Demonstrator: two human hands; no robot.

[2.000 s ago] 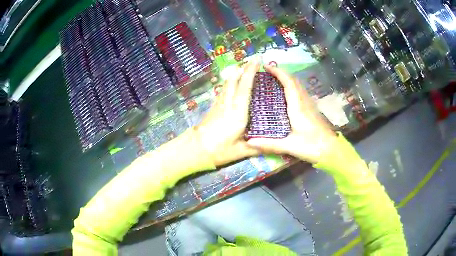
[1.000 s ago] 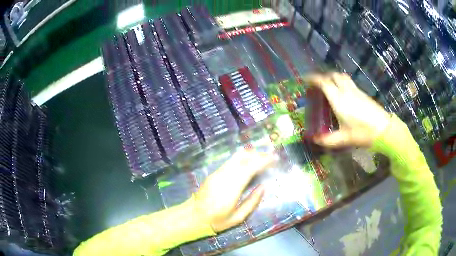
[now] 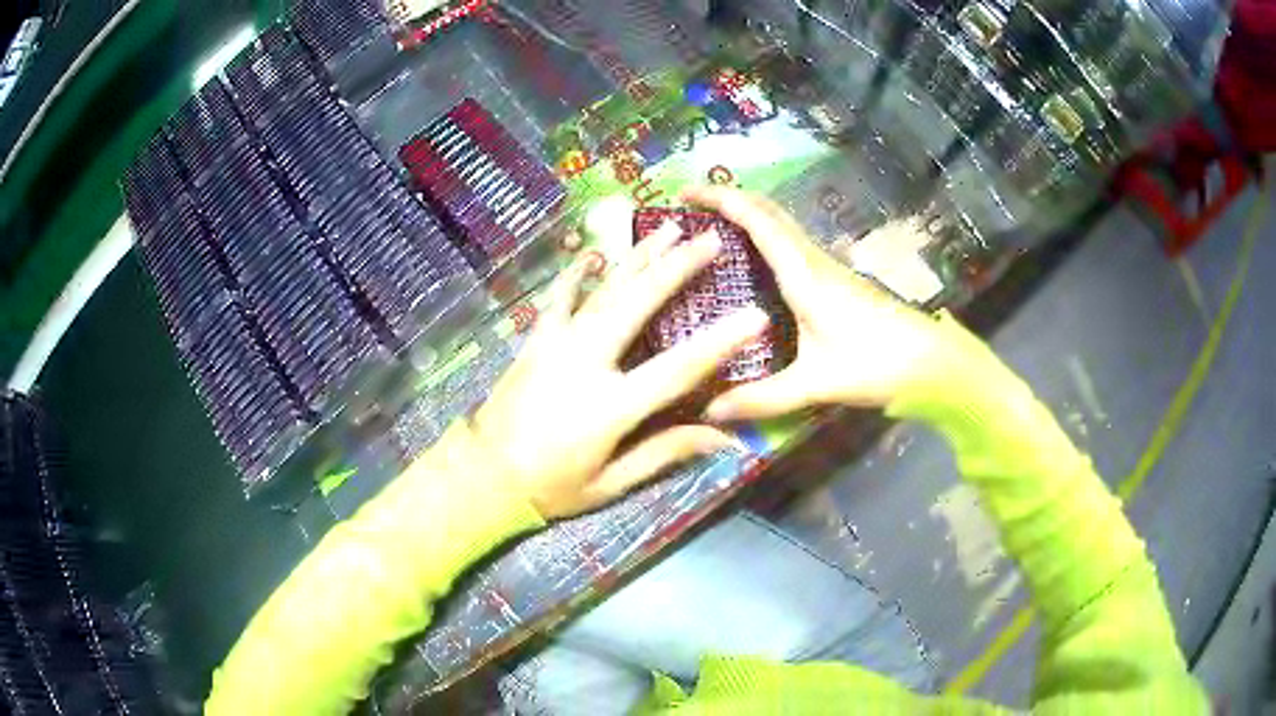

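Observation:
A board stack [image 3: 728,287], dark red and purple with a ribbed edge, sits between my hands in front of me. My right hand [image 3: 840,329] holds it from the right side, thumb at the near end and fingers at the far end. My left hand [image 3: 588,378] lies over its left part with the fingers spread and hides some of it. A shorter red and white ribbed board row [image 3: 483,182] stands in the clear tray [image 3: 399,371], beside long purple-grey packed board rows [image 3: 280,231].
Glossy stacked filled trays [image 3: 1036,84] stand at the far right. A dark ribbed stack [image 3: 49,560] is at the left edge, by the green surface [image 3: 154,406]. A red object [image 3: 1182,203] is at the right. The bench edge [image 3: 602,581] runs near my legs.
Since one second ago my hands have come together around the board stack, my left hand now over it. Then, my right hand held it farther right. The view has also shifted.

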